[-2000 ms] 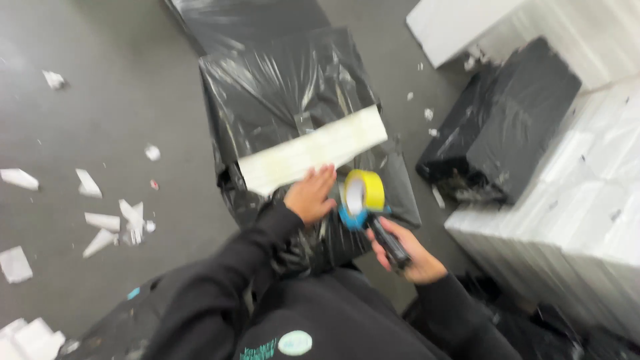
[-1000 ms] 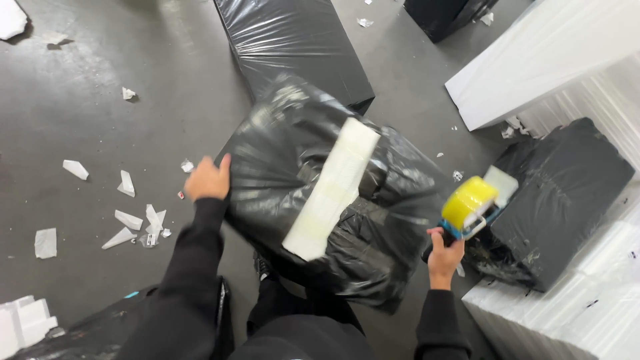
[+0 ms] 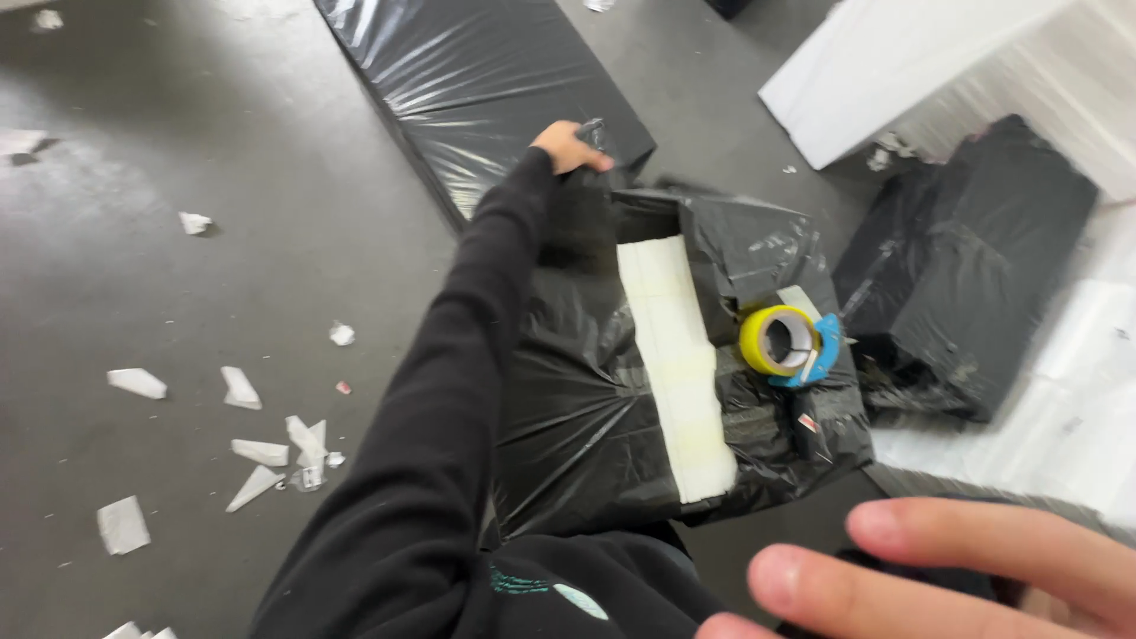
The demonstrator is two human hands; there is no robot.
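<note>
A package wrapped in black plastic film [image 3: 568,355] lies in front of me, with a long whitish strip [image 3: 679,373] across its top. My left hand [image 3: 572,149] is at the package's far left corner, gripping a gathered bit of the black film. On the right part of the package rests a tape dispenser [image 3: 825,355], blue with a dark handle, carrying a roll of yellow tape [image 3: 761,342]. My right hand [image 3: 941,577] is raised close to the camera at the lower right, fingers apart and holding nothing; part of it is cut off by the frame.
Another black-wrapped package [image 3: 497,80] lies beyond, and a further black bundle [image 3: 976,266] sits at the right. White blocks [image 3: 905,62] stand at the upper right, beside a whitish wrapped stack [image 3: 1065,390]. White scraps [image 3: 257,453] litter the grey floor at left.
The package has been turned. My right hand has let go of the tape dispenser, which now lies on the package. My left hand has moved to the package's far corner.
</note>
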